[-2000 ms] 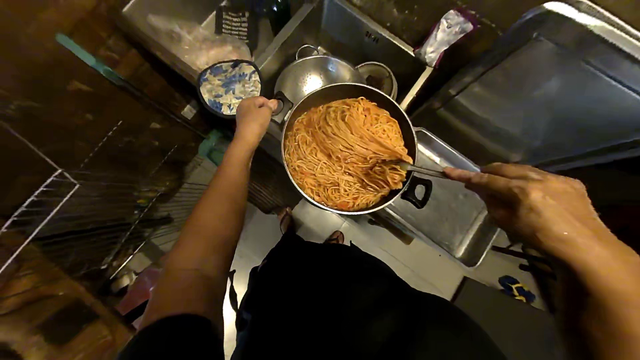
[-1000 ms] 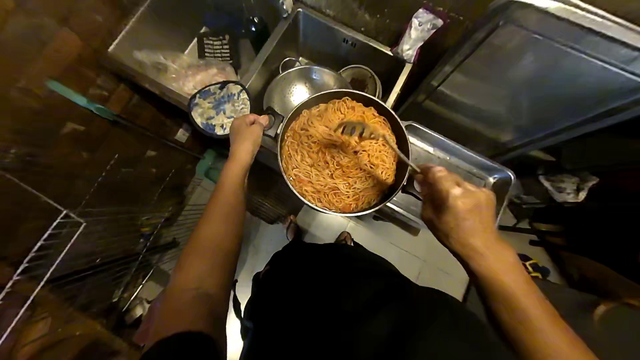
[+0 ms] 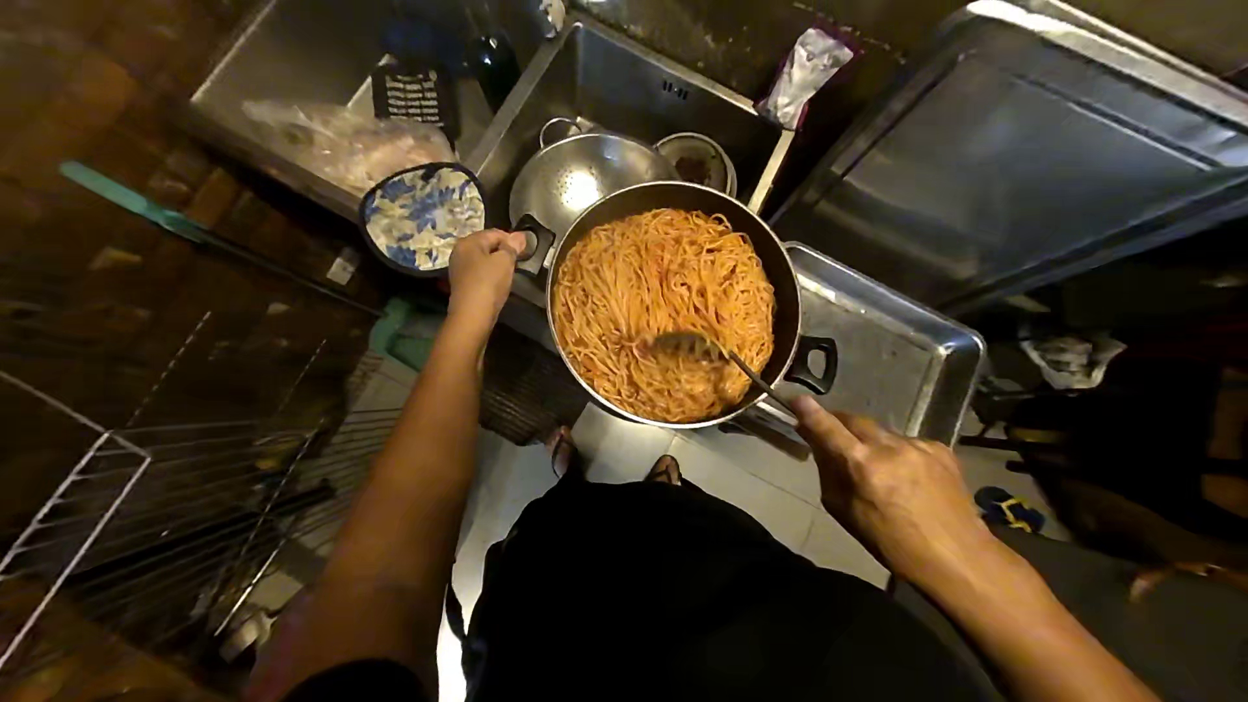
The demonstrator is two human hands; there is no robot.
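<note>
A deep round pan (image 3: 788,283) full of sauced orange spaghetti (image 3: 663,283) is at the middle of the view. My left hand (image 3: 485,268) grips the pan's left black handle (image 3: 535,244). My right hand (image 3: 882,478) is closed around the handle of a metal spatula or slotted spoon (image 3: 687,343), whose blurred head rests in the noodles at the pan's lower middle. The pan's right black handle (image 3: 813,365) is free, just above and left of my right hand. A blue-and-white floral pot holder (image 3: 425,216) lies beside my left hand.
Behind the pan, a steel sink (image 3: 624,73) holds a metal colander (image 3: 585,175) and a small bowl (image 3: 694,161). A plastic bag (image 3: 361,146) lies at the left. A shallow metal tray (image 3: 868,322) is to the right, below a large steel tray (image 3: 1033,146). A wire rack (image 3: 146,453) stands lower left.
The utensil's head has moved from the upper part of the noodles down to the lower middle, and the noodles' surface has shifted. My left hand stays on the pan handle.
</note>
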